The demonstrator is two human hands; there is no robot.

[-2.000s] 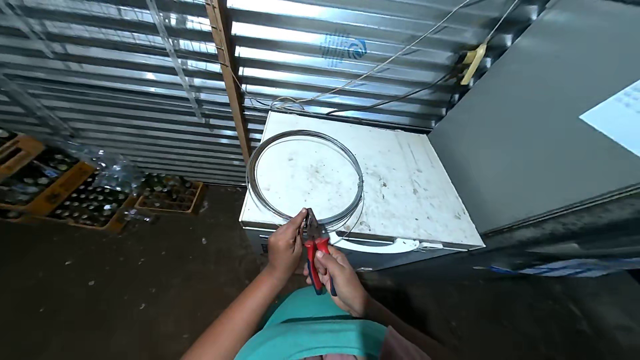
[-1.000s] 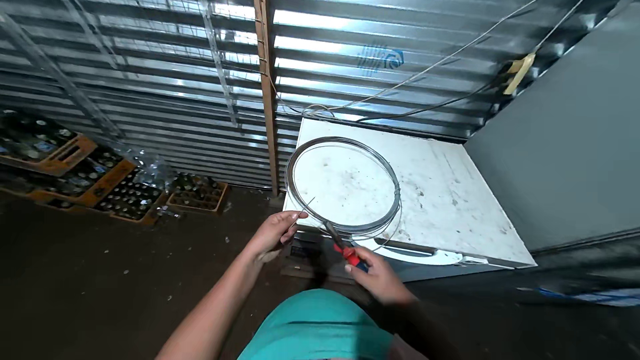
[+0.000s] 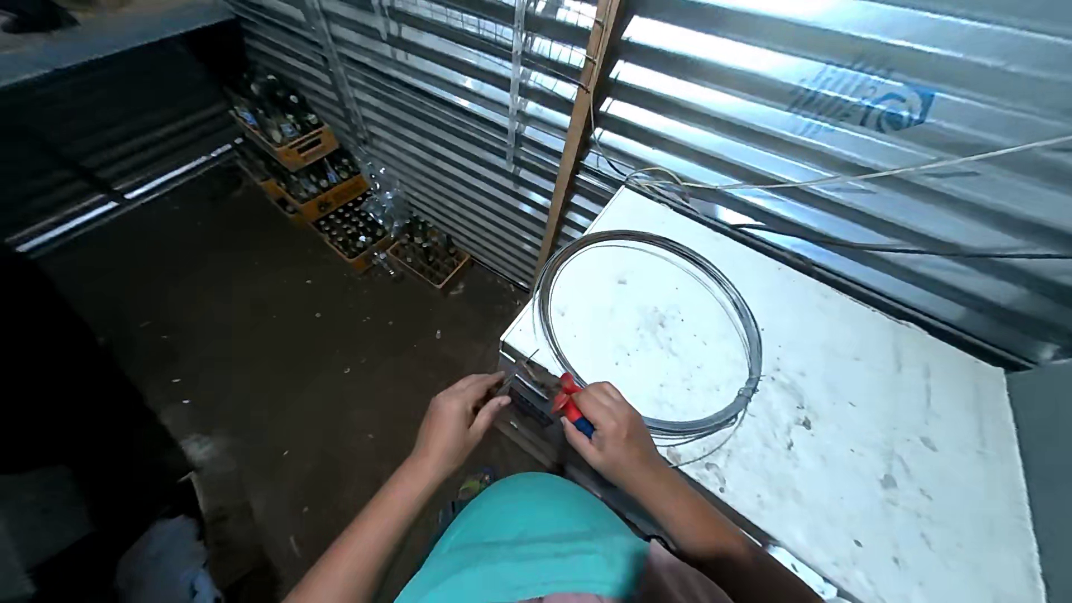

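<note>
A coil of thin metal wire [image 3: 751, 368] lies on the white top of a chest-like appliance [image 3: 846, 419]. My right hand [image 3: 615, 431] grips red-and-blue-handled pliers [image 3: 571, 406] beside the coil's near left edge, their jaws pointing up and left. Left of the pliers, my left hand [image 3: 456, 419] has thumb and fingertips pinched close together near a short wire end at the appliance's corner. What exactly lies between those fingertips is too small to make out.
Orange crates [image 3: 306, 151] of bottles stand stacked along the corrugated metal wall [image 3: 435, 126]. A wooden post [image 3: 578, 134] rises behind the appliance. Cables [image 3: 888, 172] run along the wall. A grey surface [image 3: 1043, 452] borders the right side.
My left hand has moved off the pliers, which both hands touched two seconds ago, and is now to their left. The view has swung left. The pliers remain in my right hand.
</note>
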